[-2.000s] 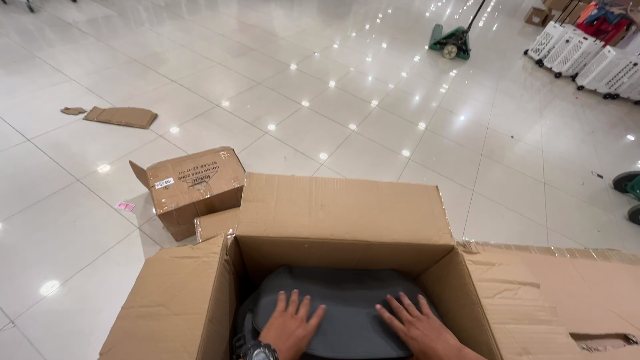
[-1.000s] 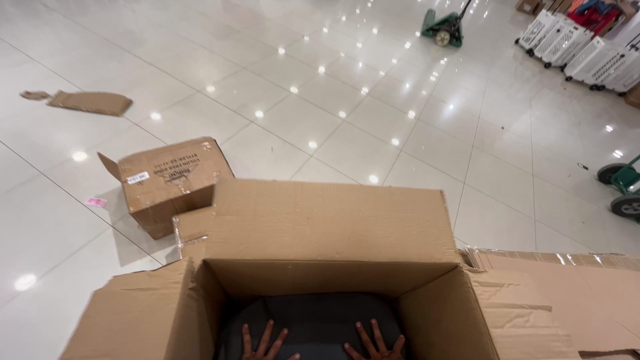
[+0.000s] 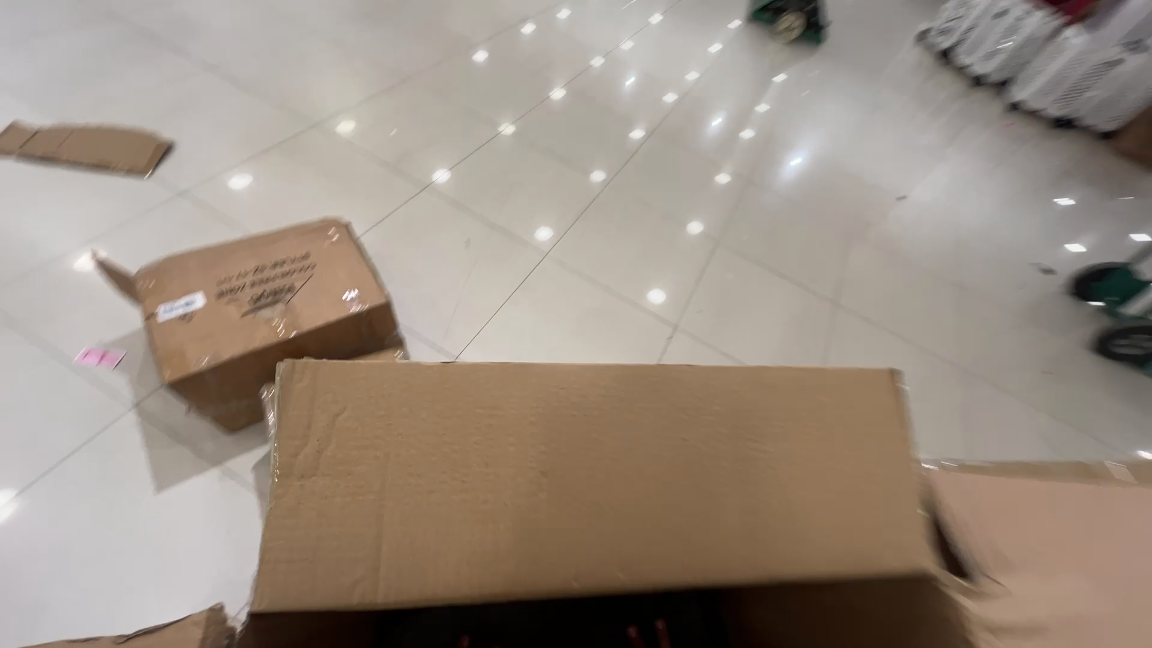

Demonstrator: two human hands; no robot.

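A large open cardboard box fills the lower middle, its far flap (image 3: 585, 477) folded outward. Down inside it, at the bottom edge of the view, lies a dark object (image 3: 540, 621), mostly cut off and in shadow. One dim fingertip of my left hand (image 3: 464, 642) shows against the dark object. To its right, a couple of fingertips of my right hand (image 3: 649, 634) are visible over the same object. The rest of both hands is below the view, so whether they grip anything is hidden.
A taped cardboard box with printing (image 3: 261, 297) stands on the tiled floor beyond the box's left side. Flat cardboard (image 3: 99, 148) lies farther left. Cardboard (image 3: 1053, 540) extends at right. Green wheeled equipment (image 3: 1120, 288) and white slotted cases (image 3: 1080, 72) are at the right.
The view has moved so that the box's inside and both hands have mostly dropped below its bottom edge. Earlier, both hands lay spread on the dark object in the box.
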